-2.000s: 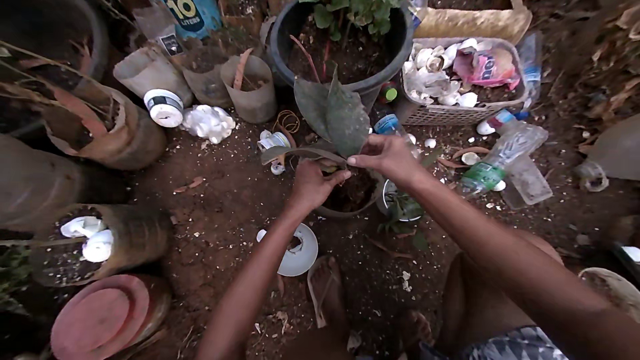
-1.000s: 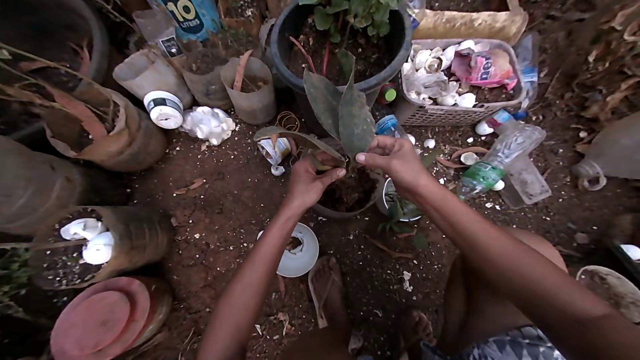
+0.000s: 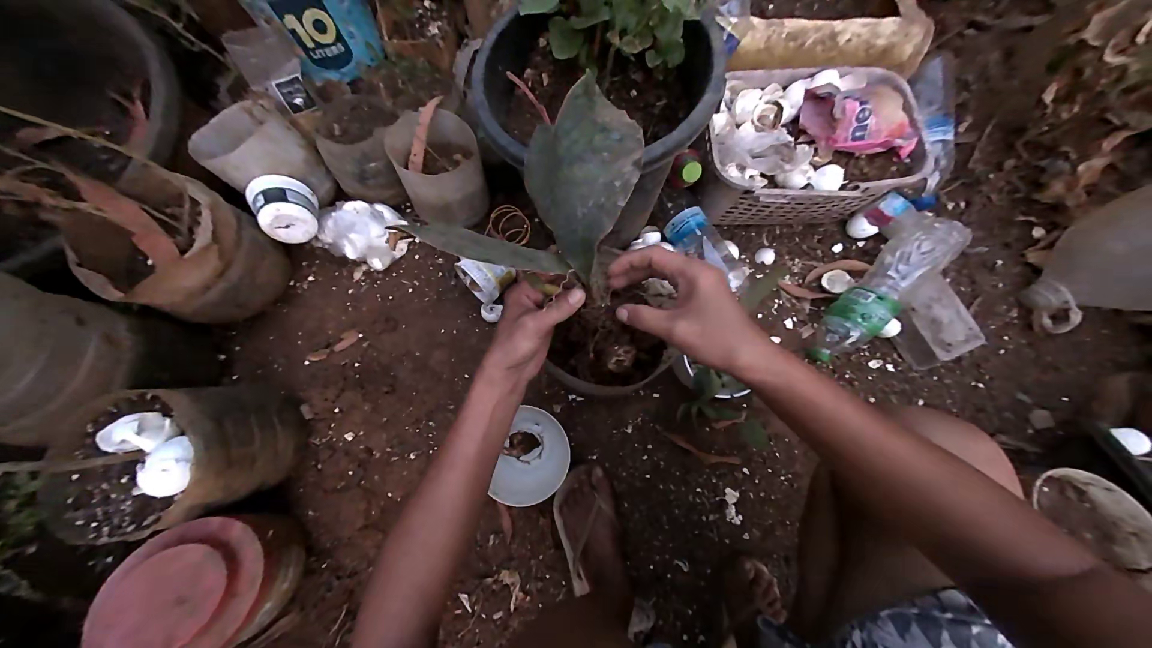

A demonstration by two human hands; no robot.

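A potted plant with broad dark green leaves (image 3: 585,171) stands at the centre, one leaf upright and another stretched out to the left. My left hand (image 3: 531,319) pinches the base of the plant between thumb and fingers. Just right of the stem is my right hand (image 3: 679,301), thumb and index finger apart, with nothing seen between them. Below both hands, brown soil and roots show in the round pot (image 3: 607,389). The lowest part of the stem is partly hidden by the fingers.
Behind stands a large black pot (image 3: 711,99) with a leafy plant. A plastic basket of eggshells (image 3: 810,202) is at upper right, crushed bottles (image 3: 909,261) below it. Cut containers (image 3: 441,180) line the left. A white disc (image 3: 533,477) lies near my foot.
My right thumb and index finger, earlier closed on a leaf's base, are now apart. The upright leaves have shifted in pose, and the plant's base shows more plainly.
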